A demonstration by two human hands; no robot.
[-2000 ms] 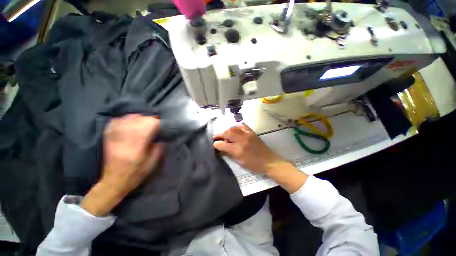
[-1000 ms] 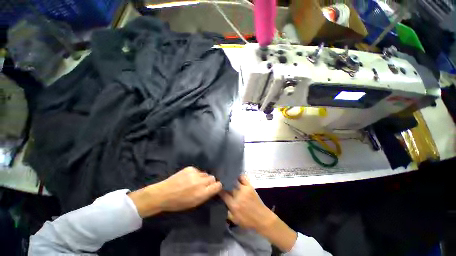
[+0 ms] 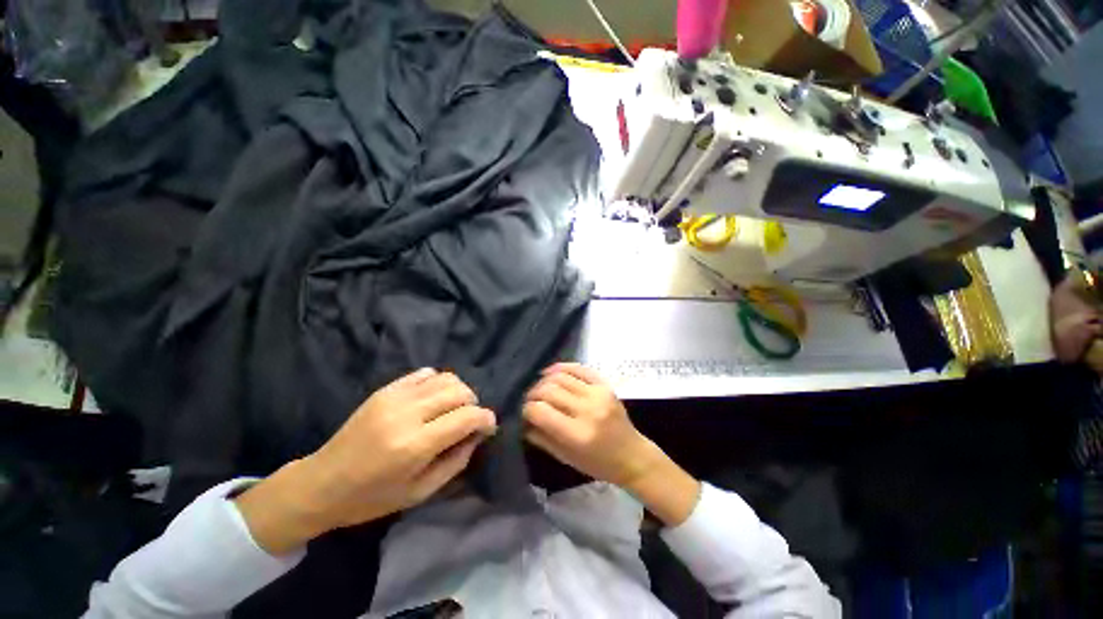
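Note:
A large dark grey garment (image 3: 363, 242) lies heaped on the white table left of the sewing machine and hangs over the front edge to the lap. My left hand (image 3: 417, 441) pinches its cloth near the table's front edge. My right hand (image 3: 581, 423) pinches the cloth just to the right, with a narrow strip of cloth between the hands. The fingertips are partly hidden by folds. The white sewing machine (image 3: 835, 169) has a lit screen. Its needle area (image 3: 669, 230) is behind and right of my hands, with no cloth under it.
Scissors with green and yellow handles (image 3: 772, 320) lie on the machine bed. A yellow ring (image 3: 710, 232) lies behind them. A gold-yellow bundle (image 3: 971, 317) is at the right. A pink thread cone (image 3: 699, 27) stands above the machine. Another person's hand (image 3: 1074, 317) shows at the right edge.
Two seconds ago my hands were on the cloth near the needle. They have moved back towards my body with the garment, and both now hold its edge close together.

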